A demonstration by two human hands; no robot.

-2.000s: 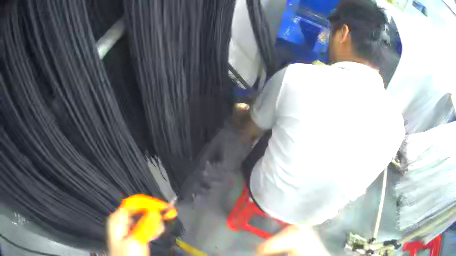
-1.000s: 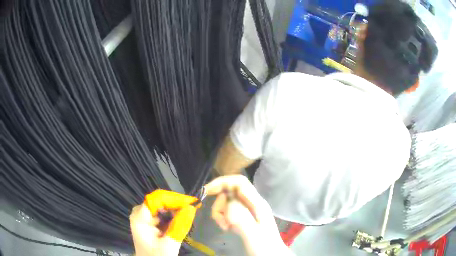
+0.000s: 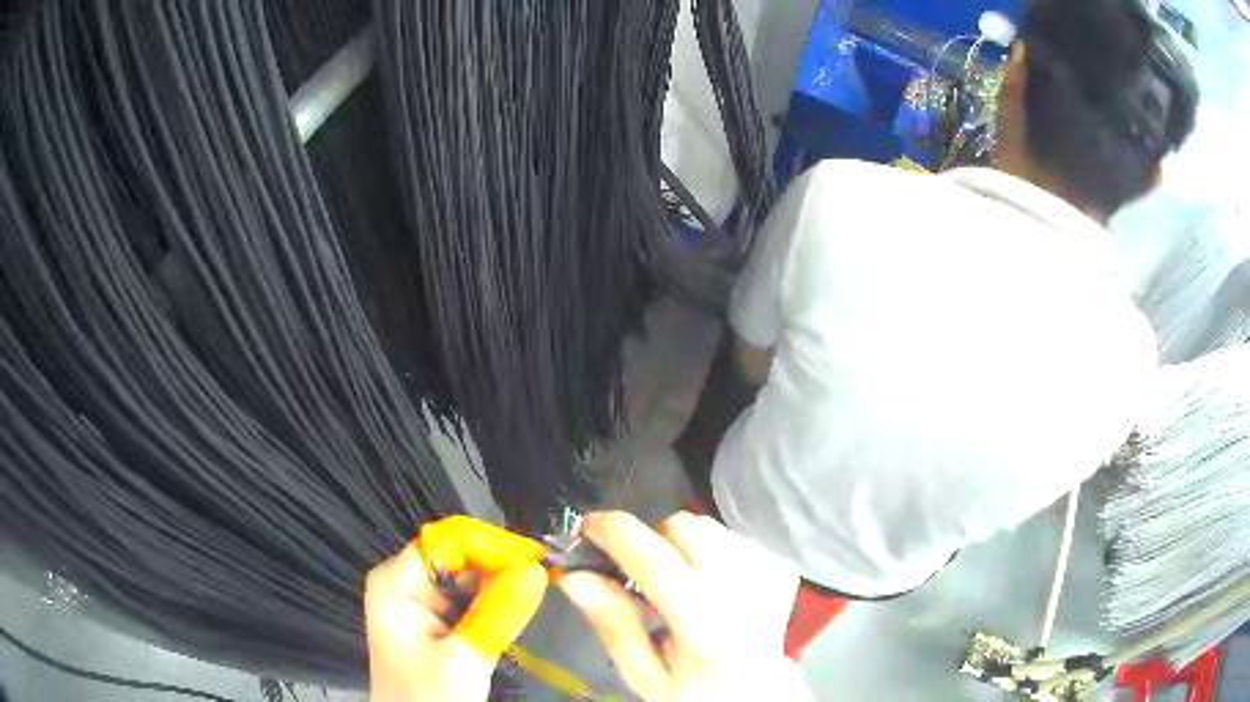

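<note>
My left hand (image 3: 446,610), with orange finger cots (image 3: 480,549) on thumb and finger, is at the bottom centre, pinching a black cable end. My right hand (image 3: 672,603) meets it and holds a small dark tool (image 3: 598,562) at the cable end. Thin wire tips, one greenish, show just above the fingertips (image 3: 569,521). Black cables (image 3: 528,247) hang in a dense curtain behind and left of my hands. The fingers hide most of the tool and the held cable.
A person in a white shirt (image 3: 932,370) sits on a red stool (image 3: 814,617) at the right, facing a blue machine station (image 3: 857,82). White cables (image 3: 1186,494) hang at the far right. A metal-footed rack base (image 3: 1028,669) stands at lower right. A yellow line (image 3: 548,675) crosses the grey floor.
My right hand has come in from the lower right to meet my left. My left hand has moved slightly right. The seated person's arm has drawn back from beside the black cables.
</note>
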